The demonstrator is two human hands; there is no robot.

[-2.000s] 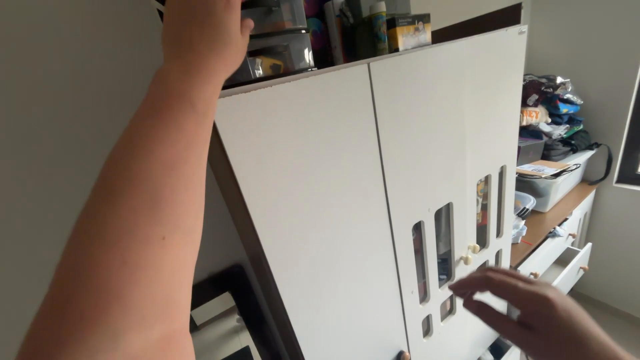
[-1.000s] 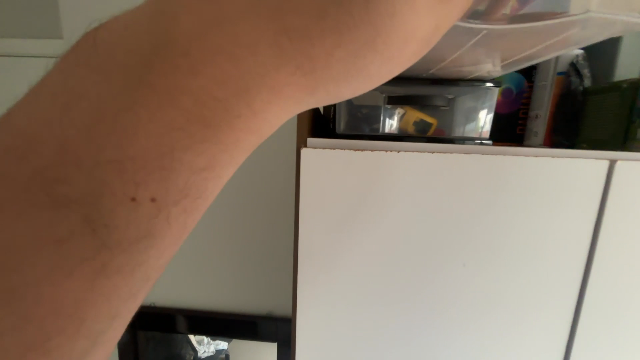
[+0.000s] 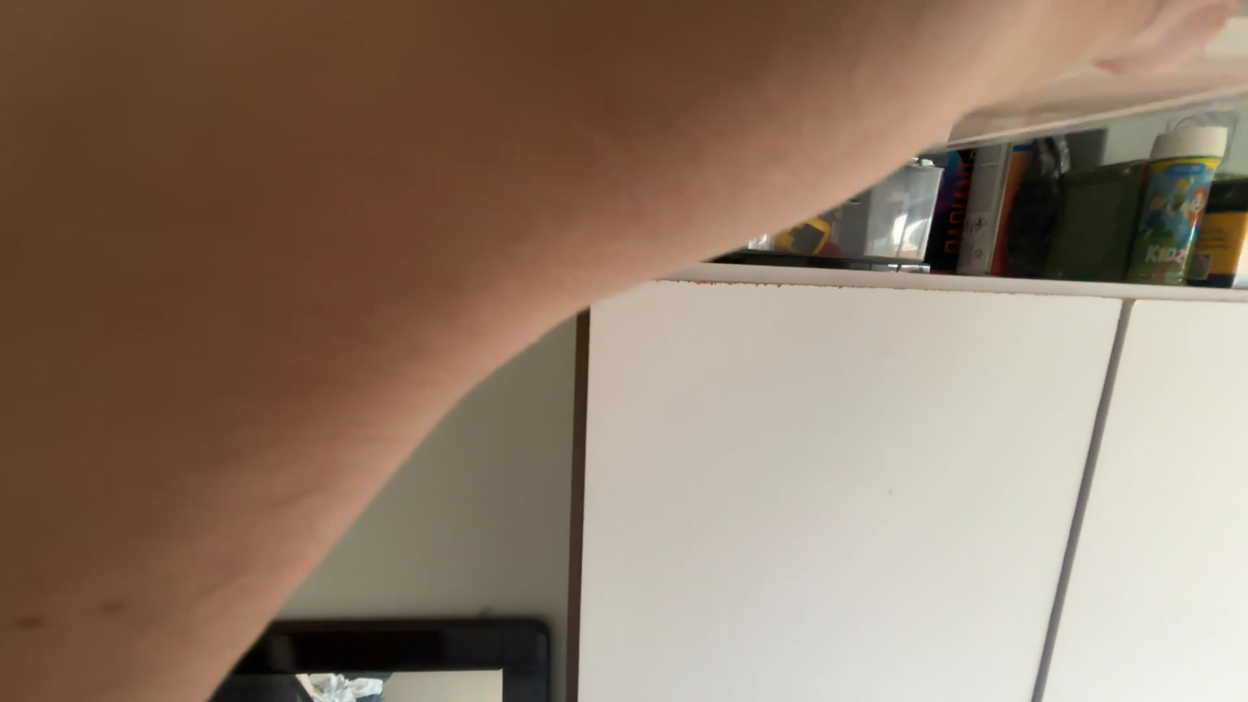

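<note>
My left arm crosses the view from the lower left to the upper right. My left hand [image 3: 1165, 34] is partly in view at the top right corner, against a clear plastic container [image 3: 1082, 112] raised above the cabinet top. Its fingers are blurred and cut off, so the grip cannot be made out. My right hand is out of view. Below the container, on the cabinet top, stand a clear plastic drawer box [image 3: 902, 210] with something yellow inside, a dark green object [image 3: 1097, 219], a bottle with a white cap [image 3: 1177, 210] and a black and yellow box [image 3: 1224, 234].
The white cabinet doors [image 3: 838, 468] fill the right side, under a chipped top edge [image 3: 877, 283]. A black-framed mirror [image 3: 409, 643] is at the lower left against a grey wall [image 3: 468, 507]. Book-like items [image 3: 983, 210] stand upright beside the drawer box.
The view has swung left and closer to the cabinet since the oldest frame. My right hand has left the view. The clear container, absent from the oldest frame, has shifted right in view since one second ago.
</note>
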